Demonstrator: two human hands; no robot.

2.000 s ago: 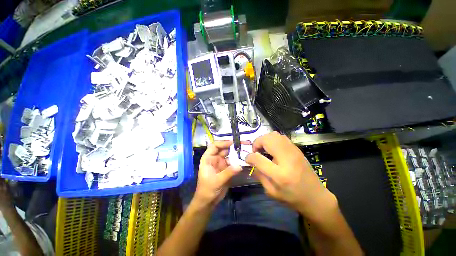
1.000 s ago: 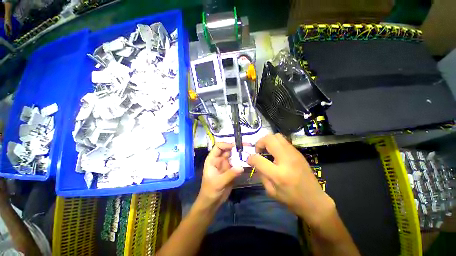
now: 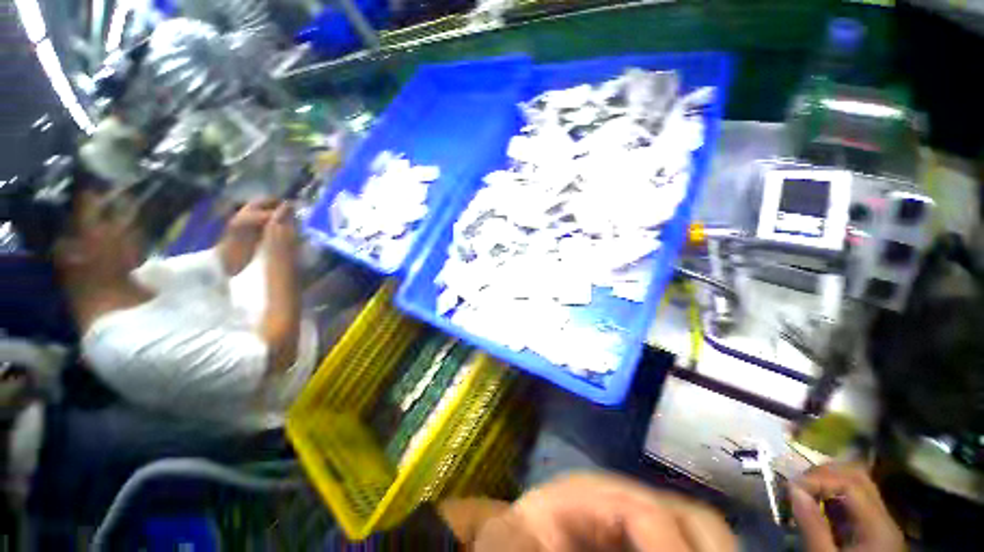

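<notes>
My left hand (image 3: 610, 520) is large and blurred at the bottom edge, left of the work tray, partly cut off; whether it holds anything cannot be seen. My right hand (image 3: 849, 505) is at the lower right with fingertips down, beside the pale metal work tray (image 3: 691, 431). A thin white stick-like piece (image 3: 770, 485) lies or stands just left of its fingers; contact is unclear. White plastic housings (image 3: 572, 216) fill the large blue bin (image 3: 516, 364). The soldering station (image 3: 804, 210), a grey-white box with a dark screen, is above the tray.
A smaller heap of housings (image 3: 383, 210) is in the left blue bin (image 3: 432, 102). A yellow crate (image 3: 343, 464) below holds green boards (image 3: 421, 394). Another person in a white shirt (image 3: 189, 334) sits at the left. An olive sponge (image 3: 831, 433) is at the tray's edge.
The view has swung left, so bins and station appear further right. My hands have separated, and the white housing they held under the iron is no longer seen between them.
</notes>
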